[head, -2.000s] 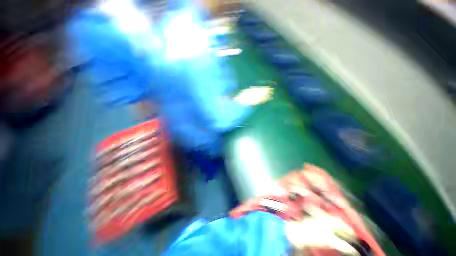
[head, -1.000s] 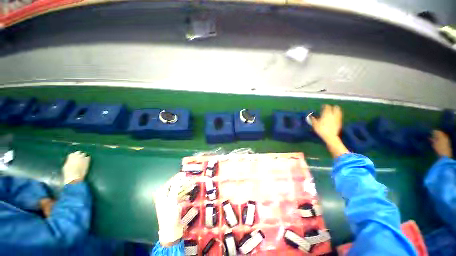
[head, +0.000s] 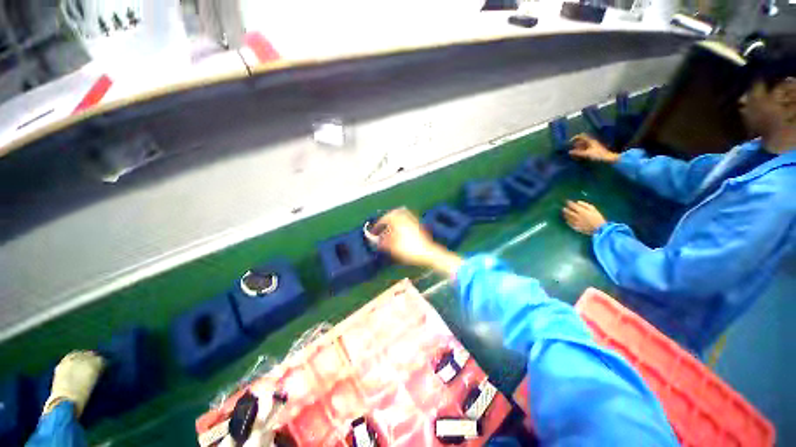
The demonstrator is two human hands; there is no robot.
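Note:
My bare right hand (head: 406,237) holds a small black watch-like piece with a pale rim (head: 373,231) at a blue box in the row. A pale, blurred shape at the bottom edge, over the red tray's left corner, may be my gloved left hand (head: 264,421); a dark oval piece (head: 243,417) is beside it, and its grip is unclear. The red tray (head: 349,362) has many bare pockets and several black-and-pale pieces (head: 457,429) near its lower and right edges. Another watch-like piece (head: 259,282) sits on a blue box (head: 271,307).
Blue boxes (head: 207,336) line the green belt (head: 305,249) below a grey panel. A gloved hand (head: 74,380) is at the far left. A person in a blue smock (head: 698,236) works at the right. A red tray with bare pockets (head: 672,375) lies right of my arm. Clear film borders my tray.
The view has turned right and tilted since one second ago, bringing the right-hand person into view. My right hand remains at the box row; my left hand has dropped towards the bottom edge.

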